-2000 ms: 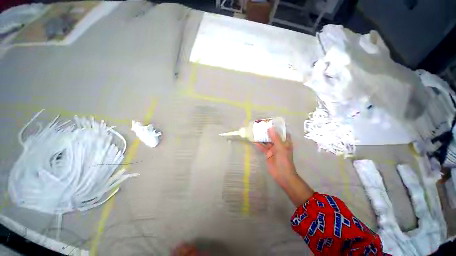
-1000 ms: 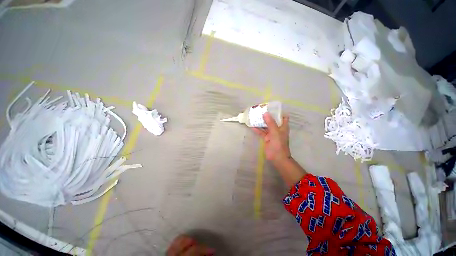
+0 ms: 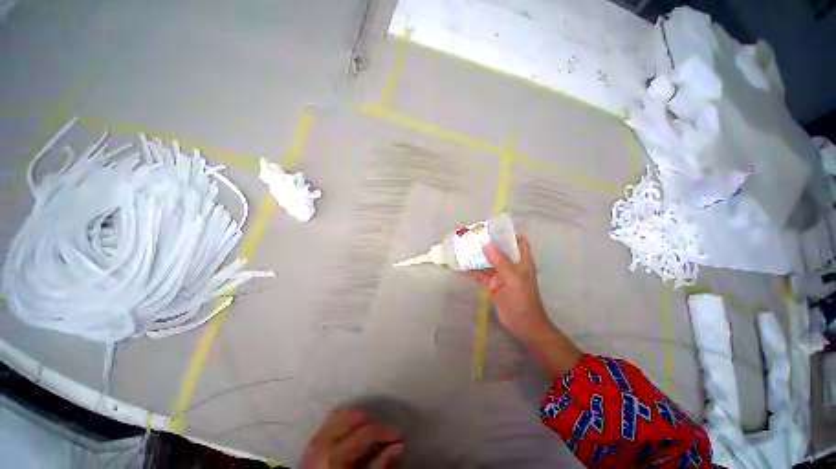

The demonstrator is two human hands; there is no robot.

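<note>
A glue bottle (image 3: 477, 245) with a white label and a long thin nozzle lies nearly flat above the table, its nozzle pointing left. My right hand (image 3: 515, 279) is closed around the bottle's right part; the sleeve is red with a blue and white pattern. My left hand (image 3: 353, 441) is at the bottom edge, partly cut off, with its fingers curled; whether it holds anything cannot be told. A pale strip bordered by dark streaks runs along the table (image 3: 266, 339) beneath and beside the nozzle.
A looped bundle of white cords (image 3: 110, 234) lies at left, beside a small crumpled white scrap (image 3: 291, 190). At right are a smaller tangled cord bundle (image 3: 653, 229), a crumpled fabric heap (image 3: 733, 128) and a U-shaped white panel (image 3: 715, 366). A white panel (image 3: 522, 46) lies at the back.
The view has shifted, so the cords and scrap appear higher. My right hand still grips the bottle, now lower in view with its nozzle tilted slightly down. More of my left hand shows.
</note>
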